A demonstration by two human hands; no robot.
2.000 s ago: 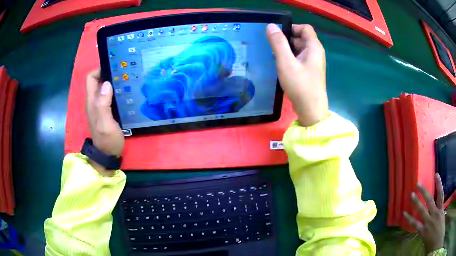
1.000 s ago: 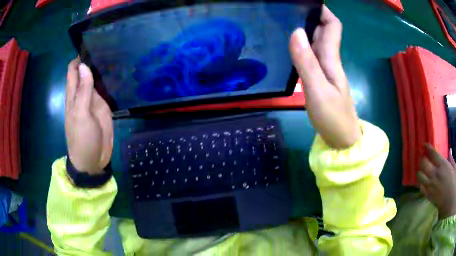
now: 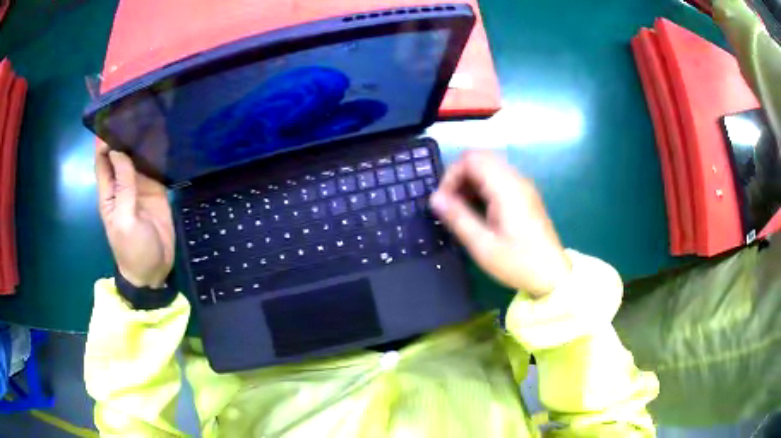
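Note:
The tablet (image 3: 283, 111) stands tilted up at the back edge of the detachable keyboard (image 3: 317, 231), its lower edge against it. Its screen shows the blue swirl wallpaper, dim at this angle. My left hand (image 3: 137, 218) holds the tablet's lower left corner, fingers partly behind it. My right hand (image 3: 497, 218) is off the tablet, over the keyboard's right edge, slightly blurred, thumb and index finger curled towards each other; whether it touches the keys I cannot tell.
A red foam pad (image 3: 475, 85) lies behind the tablet on the green bench (image 3: 565, 197). Stacked red pads stand at the left (image 3: 8, 188) and right (image 3: 685, 162), the right stack bearing another tablet (image 3: 754, 162). Another person's sleeve (image 3: 758, 51) reaches in at right.
The tablet has come down from above the foam pad to the keyboard's back edge and tilted up. My right hand has let go of it and moved down beside the keyboard.

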